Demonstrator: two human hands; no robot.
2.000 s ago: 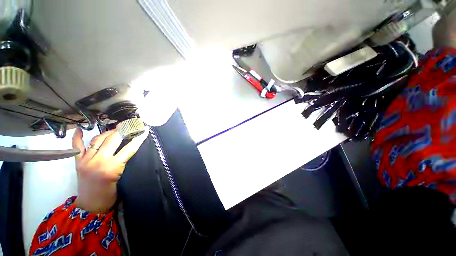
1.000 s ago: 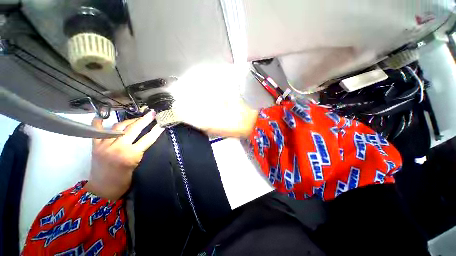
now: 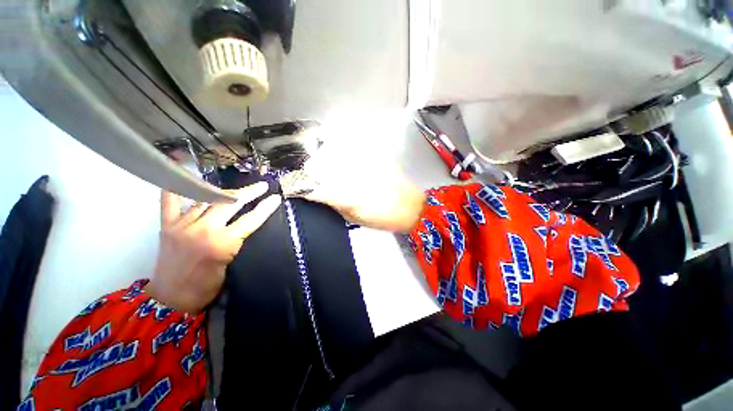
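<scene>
The black fabric panel [image 3: 257,313] runs from under the machine head down over the lap. A zipper [image 3: 302,273] with a white-speckled line of teeth lies along it. My left hand [image 3: 205,241] lies on the panel's left upper part, fingers spread and fingertips close to the presser foot. My right hand [image 3: 378,193] is at the right of the needle area; its fingers are washed out by the lamp glare, so its grip cannot be seen. The needle is hard to make out.
The off-white sewing machine [image 3: 346,48] spans the top, with a cream ribbed knob [image 3: 235,71]. Red-handled snips [image 3: 450,154] lie under the arm. A zipper bundle [image 3: 627,177] is at the right. Dark fabric strips [image 3: 28,265] lie at far left.
My right hand has come in from the far right to the needle area. My left hand stays on the panel. The view has shifted, moving the machine head rightward in the picture.
</scene>
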